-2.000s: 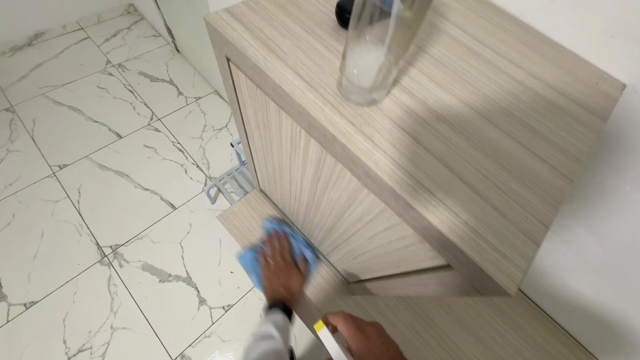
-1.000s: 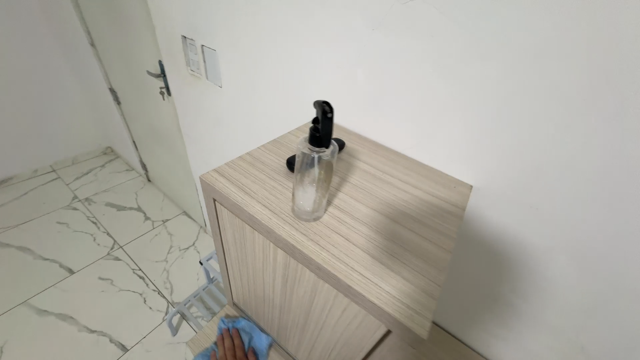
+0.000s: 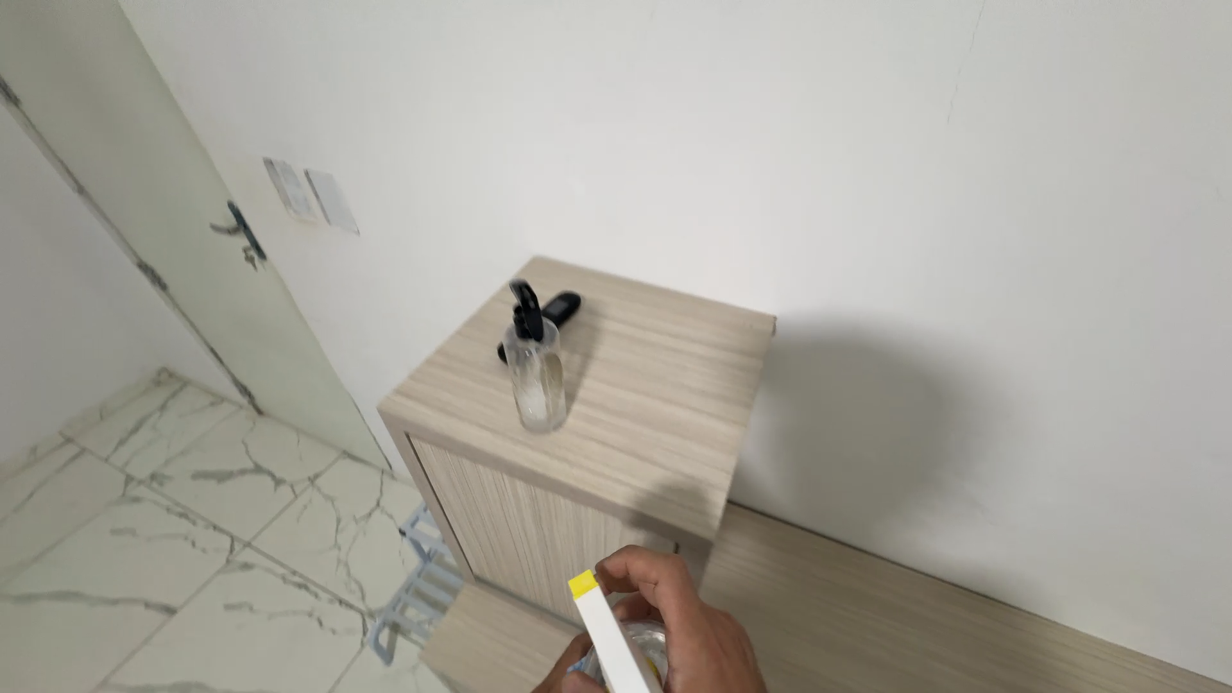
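At the bottom centre, my right hand [image 3: 698, 626] is curled around a clear spray bottle with a white trigger head [image 3: 612, 630] and a yellow nozzle tip [image 3: 582, 584]. Its index finger bends beside the nozzle. My left hand [image 3: 558, 671] is at the bottle's left side, mostly cut off by the frame edge; its grip is not clear. A sliver of blue [image 3: 581, 664] shows between the hands, perhaps the cloth. On the wood-grain cabinet [image 3: 664, 395] stands a clear bottle [image 3: 537, 385] with a black spray head, and a black object [image 3: 562, 307] lies behind it.
A lower wood-grain surface [image 3: 847, 616] runs right along the white wall. Its left part [image 3: 505, 630] juts out before the cabinet door. A light blue slatted rack [image 3: 423, 587] is beside it on the marble-look floor [image 3: 183, 577]. A door with a handle [image 3: 241, 231] is at left.
My left hand has left the lower ledge, where it pressed a blue cloth, and is now beside the spray bottle. The bottle and my right hand have come back into view. The view has tilted up.
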